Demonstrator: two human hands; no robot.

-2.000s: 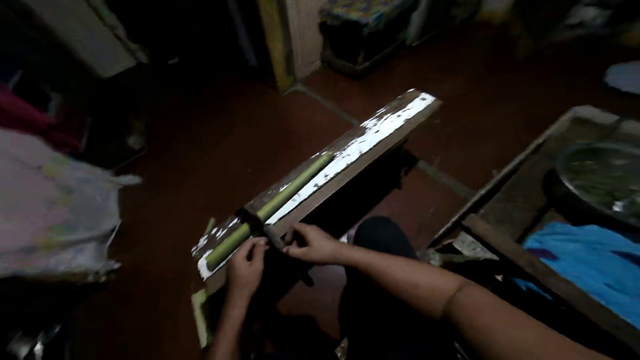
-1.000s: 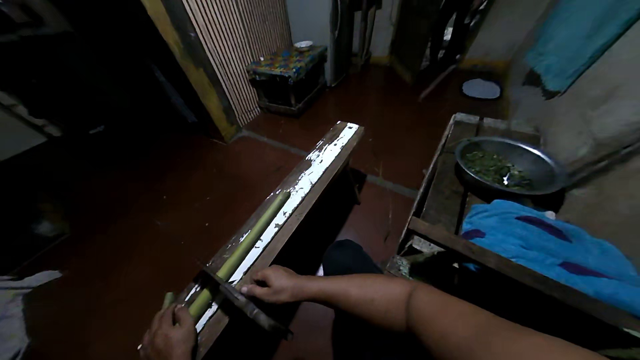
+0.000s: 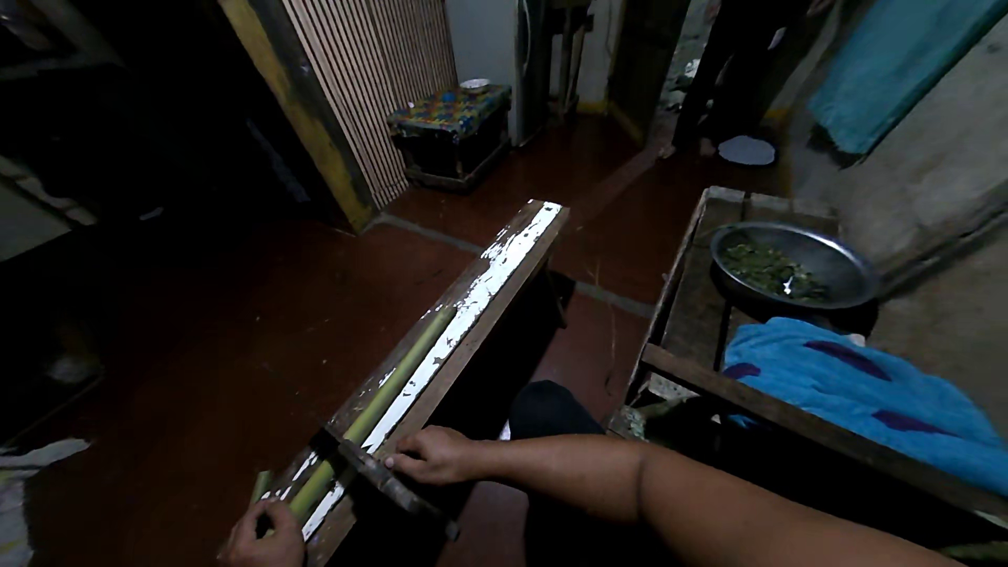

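Observation:
A long green stalk (image 3: 402,378) lies lengthwise on a narrow wooden bench (image 3: 480,335) with patchy white paint. My left hand (image 3: 266,535) is at the stalk's near end, fingers curled round it. Across the stalk, just beyond that hand, rests a dark, long-bladed tool (image 3: 382,476), slanting over the bench's right edge. My right hand (image 3: 431,455) is beside the tool with bent fingers, its fingertips close to or touching it; a firm grip cannot be made out. A short green piece (image 3: 261,484) shows by my left hand.
At right, a wooden platform (image 3: 689,331) bears a metal basin (image 3: 846,276) of chopped greens and a blue cloth (image 3: 858,394). A low table (image 3: 449,114) with a patterned cover stands ahead. A person (image 3: 713,87) stands at the back, near a pale round object (image 3: 746,150).
My left hand has moved from beside the dark tool to the stalk's near end. The view has swung, with the doorway and the standing person coming into sight.

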